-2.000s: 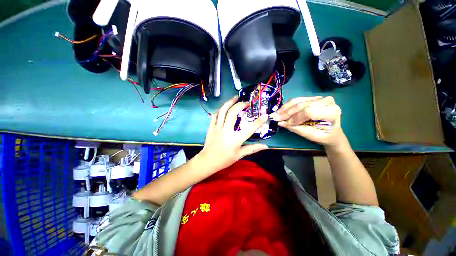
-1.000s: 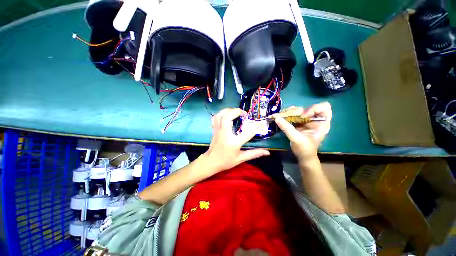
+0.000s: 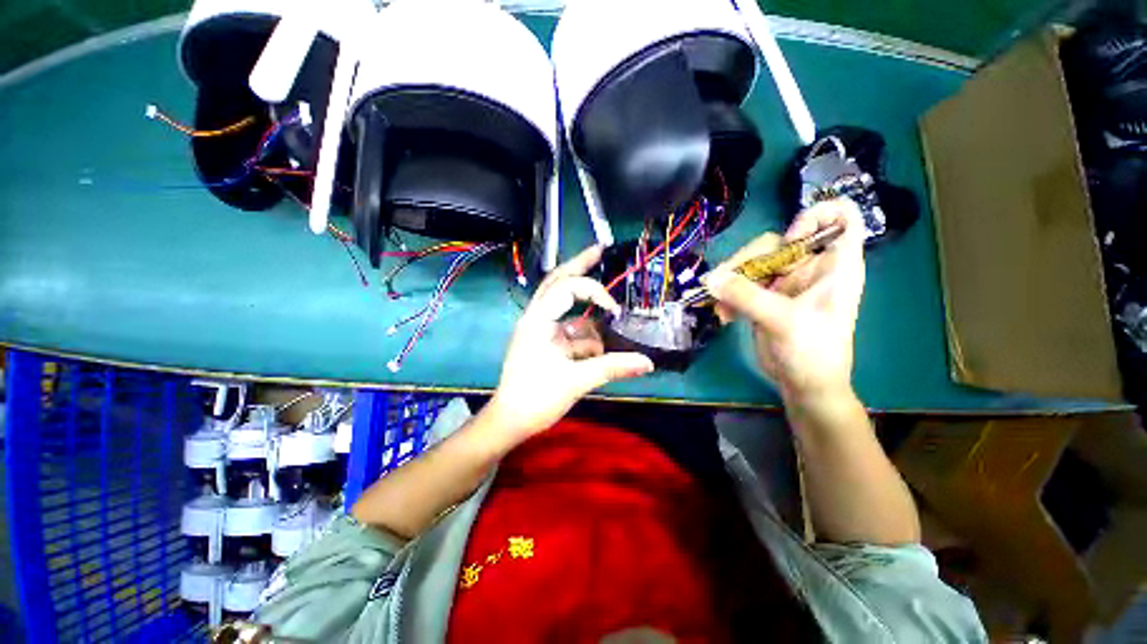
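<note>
The black camera head shell [image 3: 667,359] with a silvery circuit board [image 3: 657,330] lies at the bench's front edge. Red, blue and orange wires [image 3: 673,245] run from it up to the white-and-black camera body [image 3: 642,138] behind. My left hand [image 3: 554,340] holds the shell's left side, thumb along its front edge. My right hand [image 3: 805,296] grips a thin hand tool with a yellow-brown grip [image 3: 774,260]; its metal tip is at the board's right side. What the tip touches is too small to tell.
More camera bodies [image 3: 453,164] stand at the back left, with loose wires [image 3: 440,296] on the green bench [image 3: 101,277]. A spare head shell [image 3: 896,208] lies right, beside cardboard [image 3: 1019,227]. A blue crate [image 3: 101,503] with stacked white-and-black units [image 3: 227,516] is below left.
The shell has tilted, showing more of the board's front. My right hand has moved up and right, with the tool now slanting upward. My left hand has shifted slightly left.
</note>
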